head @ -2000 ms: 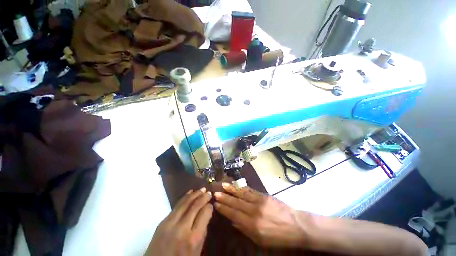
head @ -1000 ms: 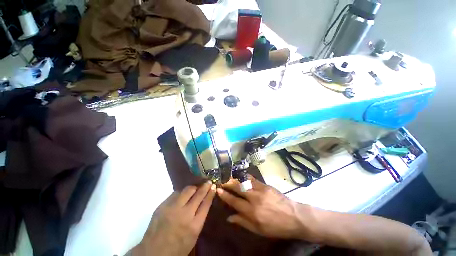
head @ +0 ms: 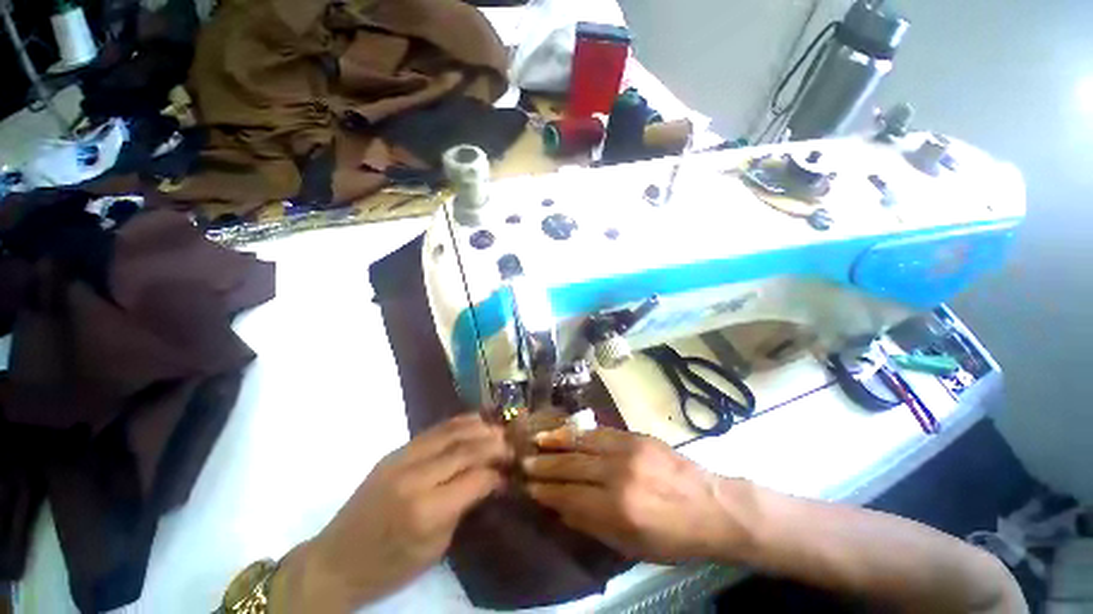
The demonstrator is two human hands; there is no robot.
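Observation:
A dark brown fabric piece (head: 527,554) lies under the needle end of the white and blue sewing machine (head: 719,270). Its far end shows left of the machine head and its near end hangs toward the table's front edge. My left hand (head: 438,486) and my right hand (head: 623,492) are side by side just in front of the presser foot, fingertips pinching the fabric between them. The needle and the stitch line are hidden by the fingers and the machine head.
Black-handled scissors (head: 707,390) lie under the machine arm. Small tools (head: 905,384) lie at the table's right end. Cut dark brown panels (head: 132,312) are piled at left. Behind are a tan-brown fabric heap (head: 348,84), thread cones (head: 623,126) and a metal flask (head: 849,72).
The fabric has moved away from me past the needle, with more showing left of the head. Its near end and a gold watch on my left wrist have come into view.

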